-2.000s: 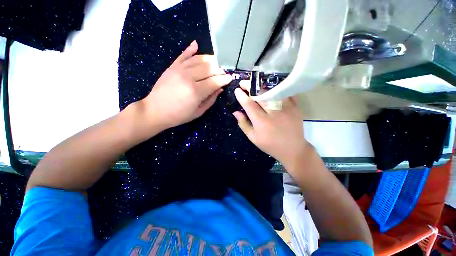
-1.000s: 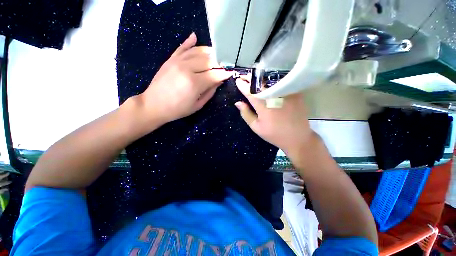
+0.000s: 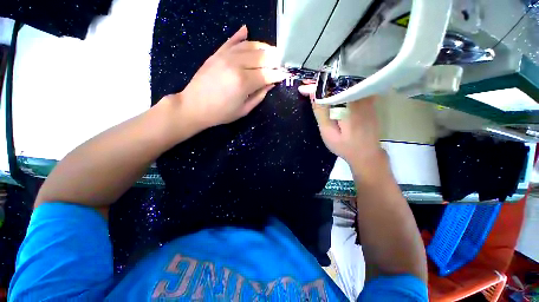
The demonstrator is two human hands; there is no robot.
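A large black sparkly garment panel (image 3: 236, 156) lies over the white tabletop and hangs over its front edge towards my lap. My left hand (image 3: 230, 79) lies on the panel, thumb and forefinger pressed together at the cloth just left of the presser foot (image 3: 290, 80). The thumb points up and away. My right hand (image 3: 348, 127) is right of the foot, with fingertips at the cloth and partly hidden behind the cream sewing machine head (image 3: 378, 53). I cannot tell whether it grips the cloth. The needle and seam are too small to make out.
Black sparkly pieces (image 3: 481, 165) lie at the right end of the table (image 3: 71, 106), and more black cloth (image 3: 59, 15) lies at the upper left. A blue basket (image 3: 464, 236) and an orange-red seat or cloth (image 3: 496, 248) are at the lower right. Black cloth hangs below the table's front edge.
The view has shifted, so the machine sits further right. My right hand has moved a little away from the left hand, and more panel shows between them.
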